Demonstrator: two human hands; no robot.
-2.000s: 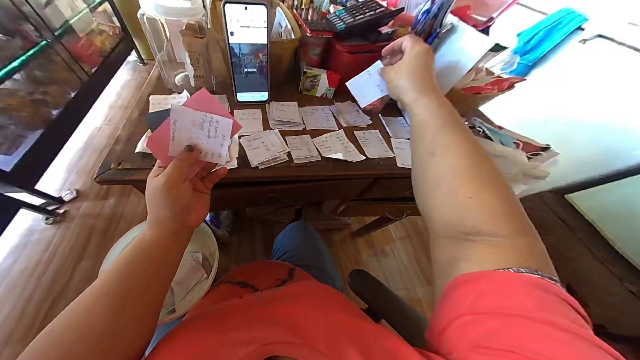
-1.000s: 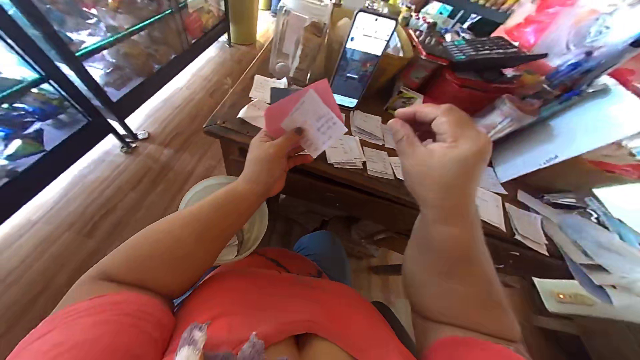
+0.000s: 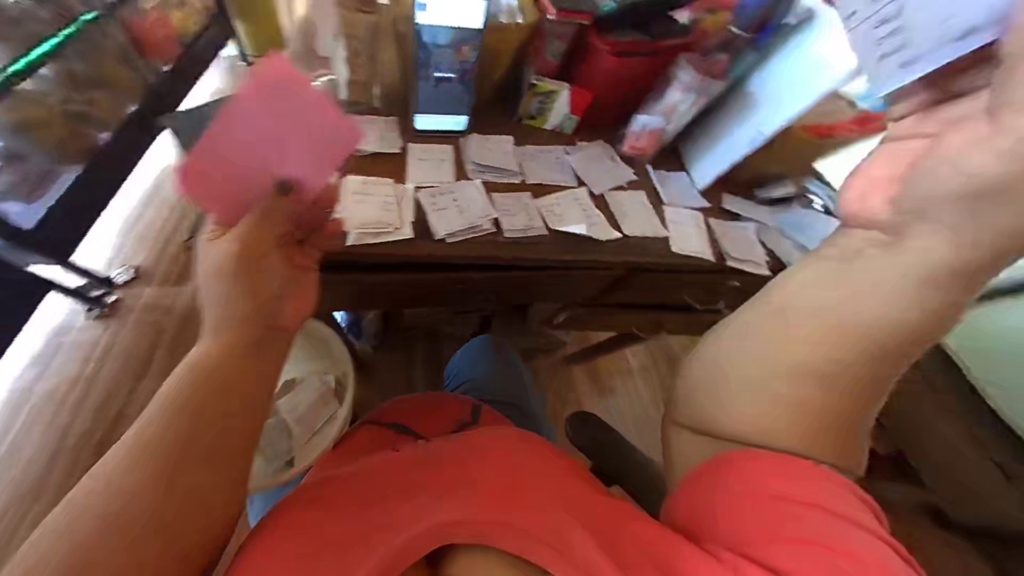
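Note:
My left hand (image 3: 268, 256) holds a pink paper sheet (image 3: 268, 140) upright at the left, with a dark piece (image 3: 192, 122) behind it. At the upper right edge, my right hand (image 3: 932, 160) is raised, partly out of view, with a white handwritten paper slip (image 3: 920, 36) at its fingers. Between the hands, small white paper slips (image 3: 516, 214) lie in two rows on the dark wooden table (image 3: 512, 254), some of them in little stacks (image 3: 456, 210). The slips bear handwriting too blurred to tell.
A smartphone (image 3: 448, 72) stands upright at the table's back. Beside it are a red container (image 3: 632, 80), a small box (image 3: 552, 104) and a slanted white board (image 3: 768, 92). A pale bucket (image 3: 348, 384) with papers (image 3: 308, 404) stands below left. A glass cabinet is at the far left.
The white slip seen on the pink sheet in my left hand is no longer there. My right hand, which looked empty a second ago, is now raised at the right with a white slip. The view has swung.

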